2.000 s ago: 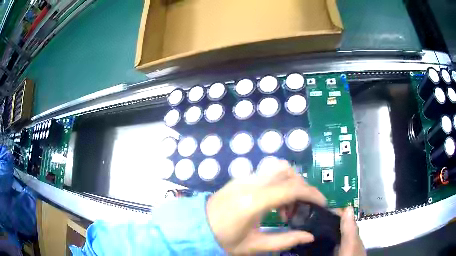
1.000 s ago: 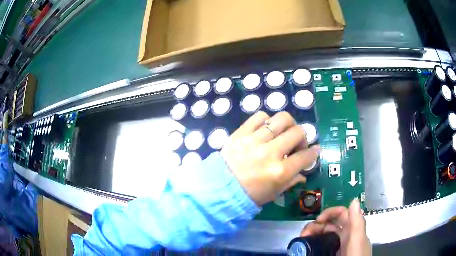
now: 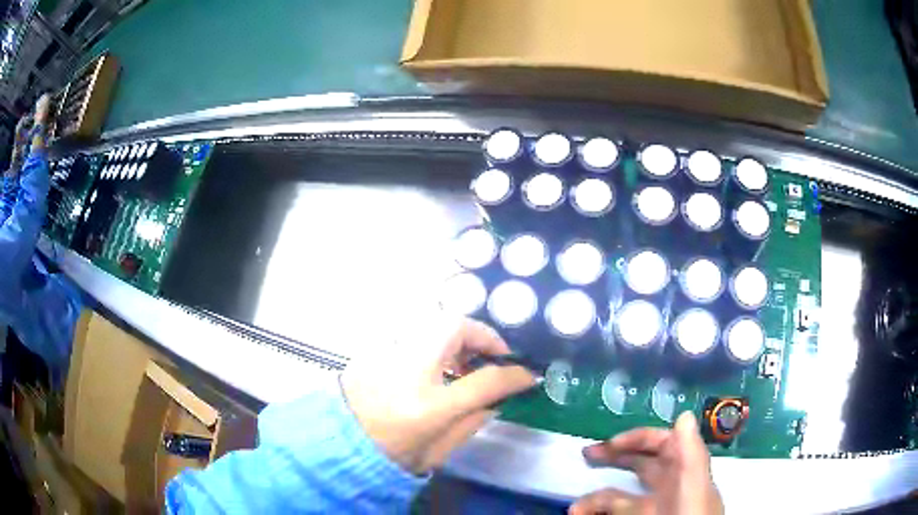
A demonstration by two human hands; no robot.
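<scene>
A green circuit board [image 3: 790,302] lies across the conveyor, with rows of upright black capacitors [image 3: 647,272] showing pale round tops. Three empty white-printed circles [image 3: 619,392] show along its front edge, beside a copper-orange choke coil [image 3: 726,418]. My left hand [image 3: 428,397], in a blue sleeve, is over the board's front left corner. Its thumb and fingertips are close together around something dark; I cannot tell if it is gripped. My right hand [image 3: 654,473] is at the front rail below the circles, fingers apart, with nothing visible in it; the bottom edge cuts it off.
An empty cardboard tray [image 3: 614,80] lies on the green surface beyond the conveyor rail [image 3: 302,119]. Another populated board [image 3: 151,226] is at the left. Another person's blue sleeve [image 3: 25,216] is at the far left. An open carton [image 3: 121,412] stands below the front rail.
The board appears farther right in view. My left hand has moved off the capacitor rows to the front left corner. The black capacitor seen in my right hand no longer shows there.
</scene>
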